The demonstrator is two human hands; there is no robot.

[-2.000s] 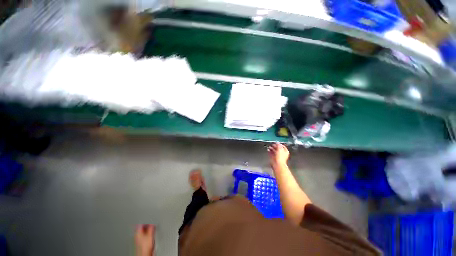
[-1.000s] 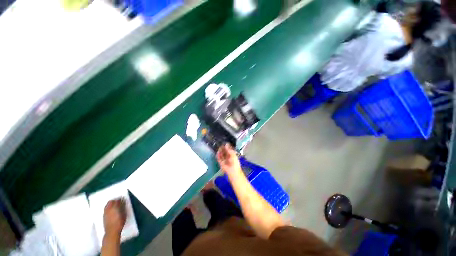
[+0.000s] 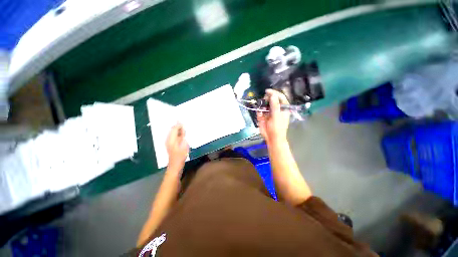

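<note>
My left hand [image 3: 177, 144] grips the near part of a white solar panel [image 3: 159, 131], which is tilted and partly overlaps the left side of another white panel. That other panel [image 3: 213, 116] lies white side up on the green bench. My right hand [image 3: 275, 120] is closed around a thin, dark, pen-like tool, seemingly the soldering iron [image 3: 294, 107], just right of the lying panel and in front of the black equipment. Its tip is blurred. The stack of white panels [image 3: 75, 148] is fanned out at the bench's left.
Black equipment [image 3: 307, 83] with white reels [image 3: 284, 56] stands right of the panels. A small white piece [image 3: 242, 84] lies beside it. A blue stool [image 3: 265, 170] is under the bench edge. Blue crates [image 3: 422, 155] and a person's pale sleeve [image 3: 427, 90] are at the right.
The view has turned. My left hand has brought a panel from the stack side over to the lying panel. My right hand has lifted from beside the black equipment with the thin tool in it.
</note>
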